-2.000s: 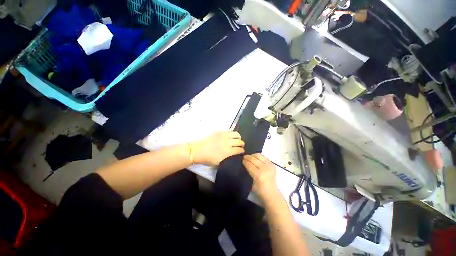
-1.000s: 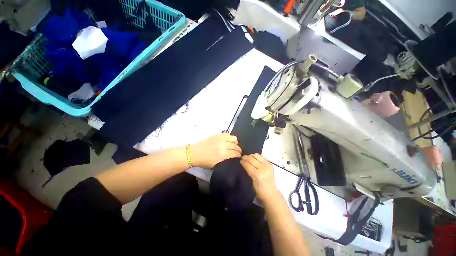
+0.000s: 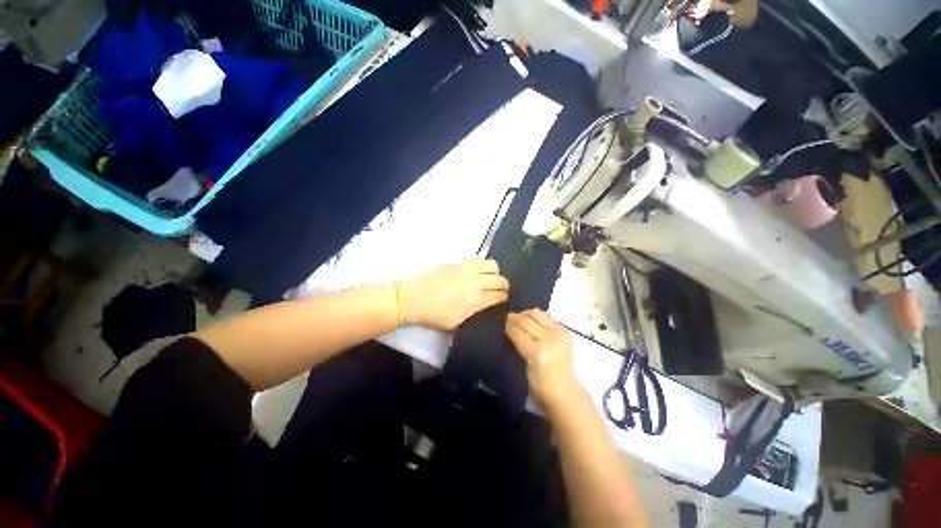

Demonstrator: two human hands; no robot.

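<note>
A dark cloth strip [image 3: 534, 270] runs from my lap up over the white table [image 3: 413, 222] and under the head of the off-white sewing machine [image 3: 722, 268]. My left hand [image 3: 461, 295] grips the strip's left edge at the table's front. My right hand [image 3: 541, 345] grips its right edge, just below and beside the left hand. The strip bunches below my hands towards my lap. The needle area [image 3: 578, 242] is partly hidden by the machine head.
Long dark bands [image 3: 356, 155] lie across the table's left part. Black-handled scissors [image 3: 635, 397] lie right of my right hand. A turquoise basket [image 3: 124, 206] with blue cloth stands at upper left. A red object [image 3: 57, 413] is at lower left. Pink thread cones [image 3: 807, 201] stand behind the machine.
The strip has fed further beyond the machine head, its far part now reaching the dark cloth at the back of the table. Both hands keep hold at nearly the same place.
</note>
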